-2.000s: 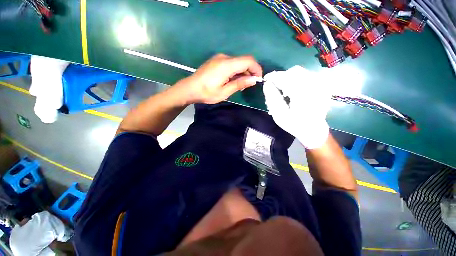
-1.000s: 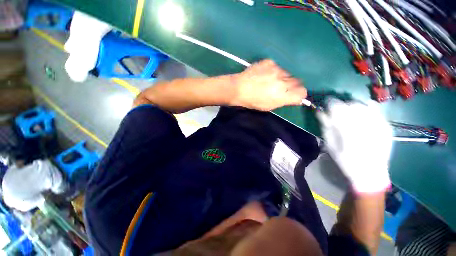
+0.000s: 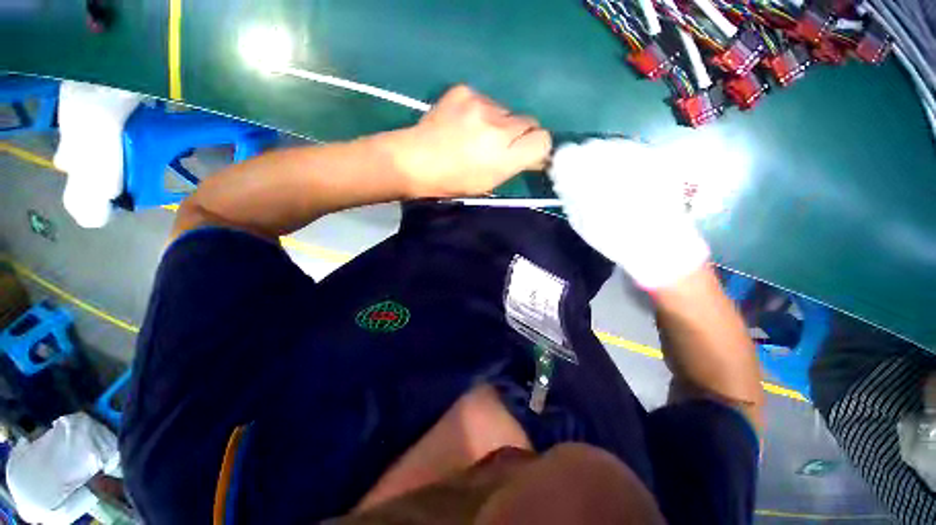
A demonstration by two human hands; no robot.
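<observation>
My left hand (image 3: pixel 477 144) is bare and closed on a thin white sleeving tube (image 3: pixel 354 86), which sticks out to the left over the green mat. My right hand (image 3: pixel 631 210), in a white knit glove, is closed beside it. A small red part (image 3: pixel 690 193) shows at the glove, seemingly the harness's connector; most of the harness is hidden. A second white tube (image 3: pixel 503 203) runs left from the glove, below my left hand, along the bench edge. The fingertips nearly meet; the contact point is unclear.
A pile of harnesses with red connectors (image 3: pixel 701 108) and white tubes lies at the upper right, beside a grey tube bundle (image 3: pixel 908 51). Yellow tape (image 3: pixel 174 51) crosses the mat at left. Blue stools (image 3: pixel 190 154) stand below the bench. A person's striped clothing (image 3: pixel 883 431) shows at lower right.
The harness's red end, earlier stretched out right of the glove, now shows only at the glove. A white tube now shows below my left hand. The view swung right, then back.
</observation>
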